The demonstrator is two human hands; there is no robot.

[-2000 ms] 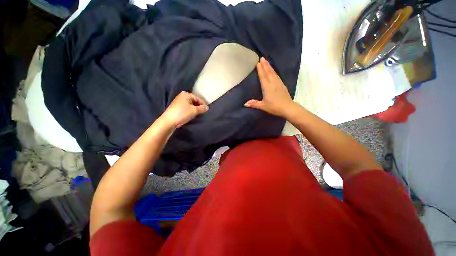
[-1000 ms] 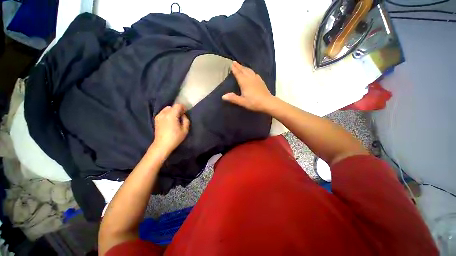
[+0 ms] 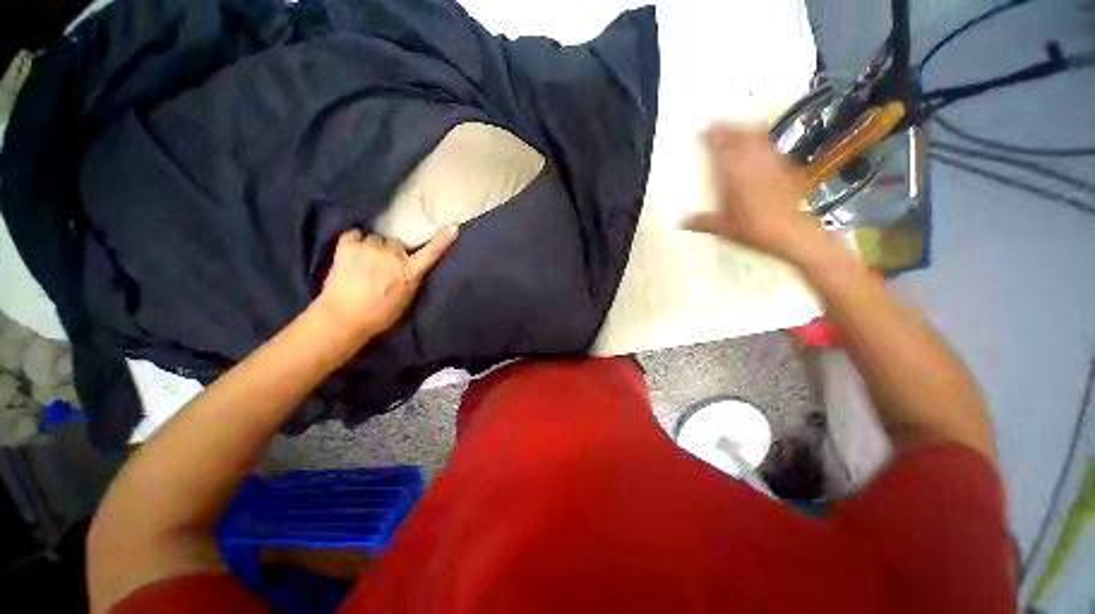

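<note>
A dark garment (image 3: 252,156) lies bunched over the form on the white table. The beige pad (image 3: 468,178) shows through its curved opening. My left hand (image 3: 370,282) rests at the lower left rim of the opening, index finger out along the edge; whether it pinches cloth is hard to tell. My right hand (image 3: 757,192) is blurred, with fingers apart and nothing seen in it. It is above the table, just left of the steam iron (image 3: 829,142) with its orange-brown handle. The iron sits on its metal rest, partly hidden by my right hand and wrist.
The white table cover (image 3: 708,282) shows right of the garment. Black hoses and cables (image 3: 997,96) run from the iron to the upper right. Below are a blue crate (image 3: 318,510) and a round white object (image 3: 724,434) on the speckled floor. Beige cloth (image 3: 27,372) lies at far left.
My right hand has left the opening's right edge and moved right, beside the iron. My left hand stays at the lower left rim, its index finger now extended. The view has shifted.
</note>
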